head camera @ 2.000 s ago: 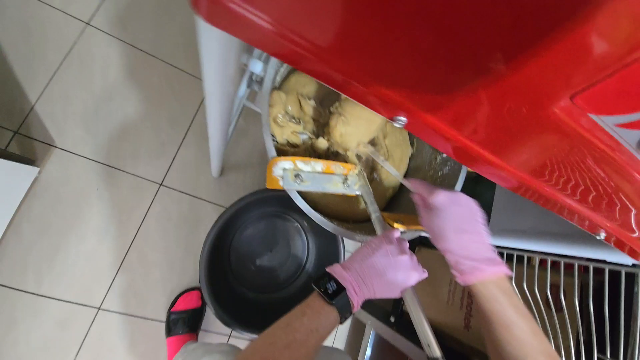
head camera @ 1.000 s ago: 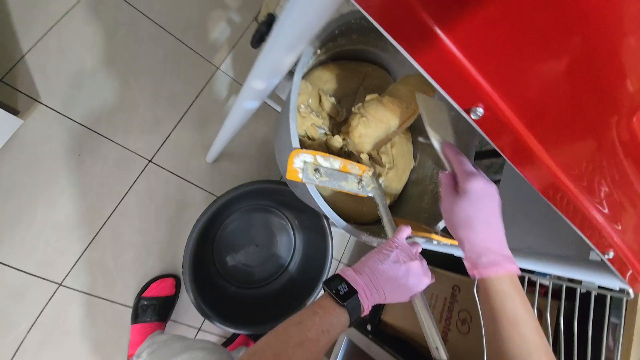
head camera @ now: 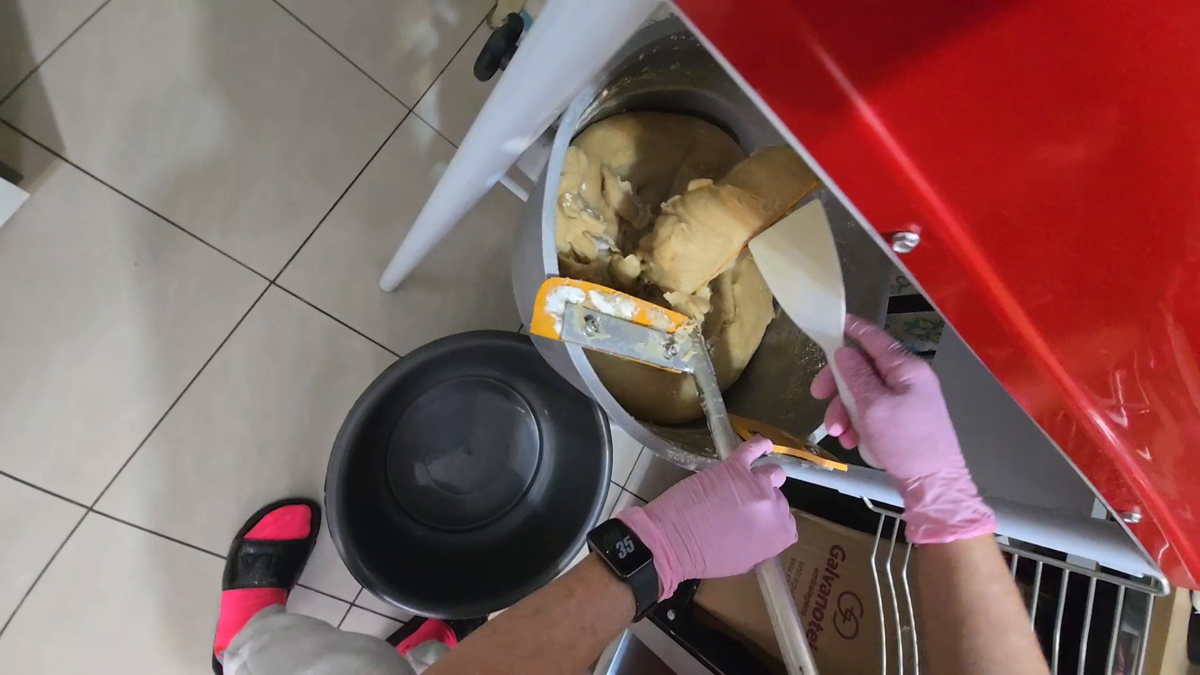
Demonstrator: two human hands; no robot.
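Observation:
My left hand [head camera: 722, 520], in a pink glove with a smartwatch at the wrist, grips the metal rod of a mixer scraper arm [head camera: 714, 403] that has an orange blade coated with dough. In my right hand [head camera: 895, 412], also gloved in pink, is a white plastic scraper [head camera: 804, 267]. Its flat blade stands beside the orange-edged paddle over the bowl. Pale, sticky dough [head camera: 703, 230] lies in the large metal mixing bowl [head camera: 551, 234] and clings to the paddle. A second orange blade [head camera: 787, 444] rests at the bowl's near rim.
A black plastic basin [head camera: 464, 450] stands on the tiled floor, left of the bowl. The red machine housing [head camera: 984, 187] covers the upper right, with a white leg [head camera: 497, 150] beside the bowl. A wire rack [head camera: 1078, 600] and a cardboard box [head camera: 825, 591] are at lower right.
My right hand has drawn the white scraper back from the dough, towards the bowl's right side. My left hand remains on the metal rod. The view has shifted.

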